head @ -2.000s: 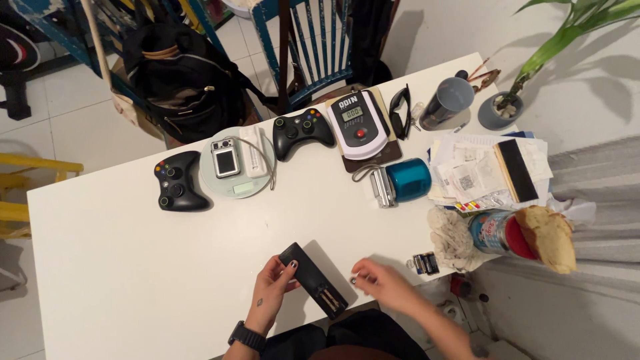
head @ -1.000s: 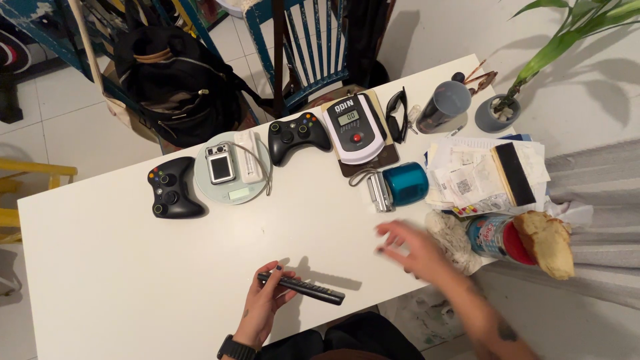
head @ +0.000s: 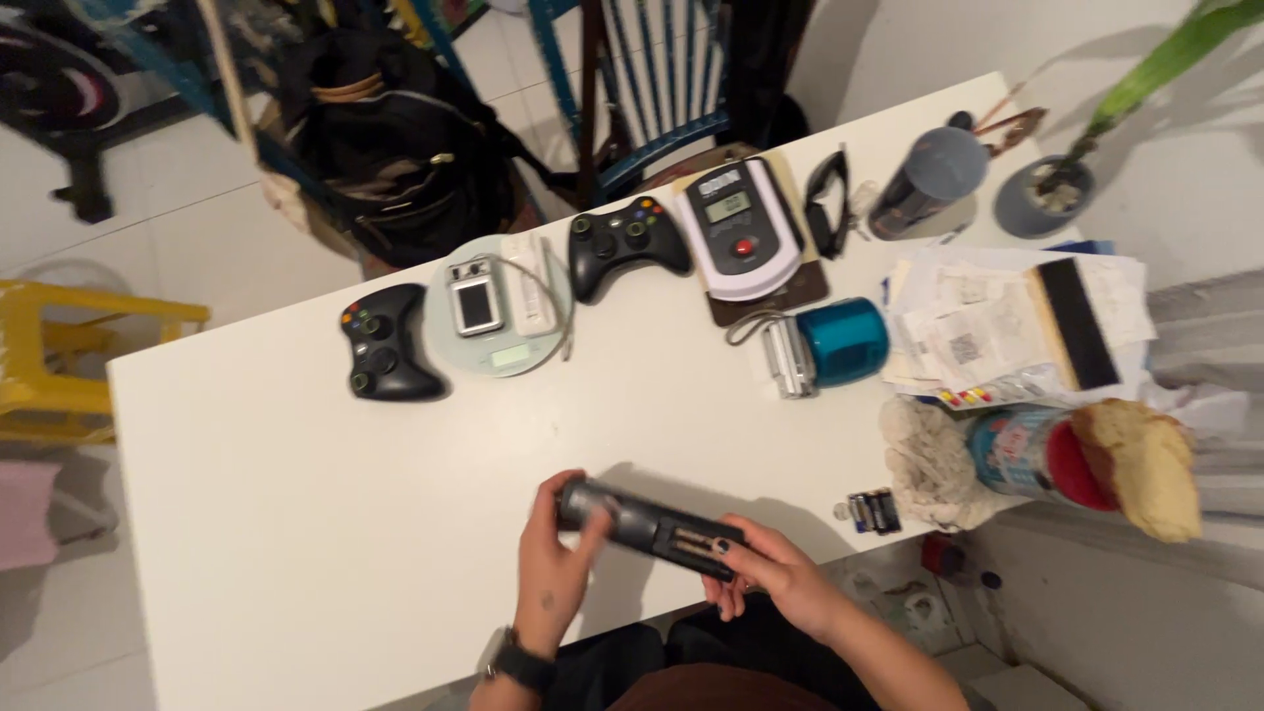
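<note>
Both of my hands hold a black remote control [head: 632,523] above the table's front edge, its underside up and the battery compartment uncovered. My left hand [head: 563,553] grips the far-left end, its thumb blurred over the back. My right hand [head: 775,568] holds the other end, the thumb by the compartment, where batteries or metal contacts show; I cannot tell which. Several loose AA-type batteries [head: 875,512] lie at the table edge to the right, beside a small round coin-like item [head: 841,512].
Two black game controllers [head: 390,344] [head: 627,245], a round scale [head: 444,331] bearing a compact camera [head: 476,296], a digital meter [head: 746,232], and a teal case [head: 847,341] stand farther back. Papers [head: 948,316], a crumpled cloth [head: 923,459], a jar [head: 1017,454] with bread [head: 1145,464] and a cup [head: 928,183] are at right.
My right hand, apart from the remote one second ago, now holds its right end. The remote has turned from its edge to show the uncovered compartment.
</note>
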